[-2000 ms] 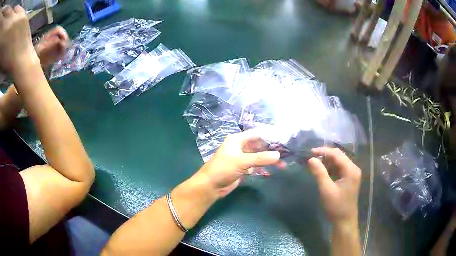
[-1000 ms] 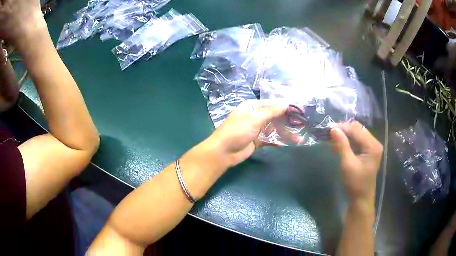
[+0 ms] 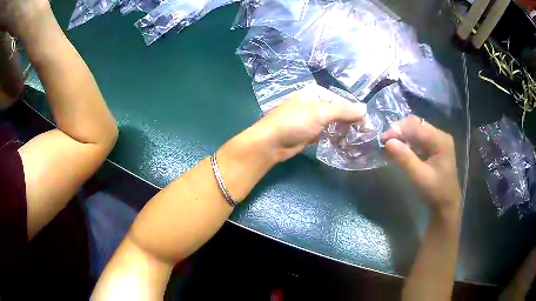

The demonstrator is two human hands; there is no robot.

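My left hand (image 3: 314, 117) holds a clear, shiny bag (image 3: 355, 147) between thumb and fingers, above the table near its front edge. The fingers under the bag show through it. My right hand (image 3: 417, 153) is at the bag's right side, thumb and fingers slightly apart with the fingertips close to the plastic. Whether they touch it I cannot tell. No dark item can be made out clearly in this bag. A large glaring pile of clear bags (image 3: 364, 50) lies just beyond my hands.
The glossy green table (image 3: 176, 100) has a curved front edge and a seam on the right. A crumpled bag clump (image 3: 506, 167) lies beyond the seam. Pale posts (image 3: 483, 22) and yellow-green scraps (image 3: 517, 73) are at upper right. Other bags (image 3: 176, 14) lie upper left, beside another person's arm (image 3: 70, 100).
The view has tilted down, so the piles sit higher. The dark looped item seen at my left fingertips is no longer distinct. My right thumb and fingers, earlier pinched at the bag, are now apart.
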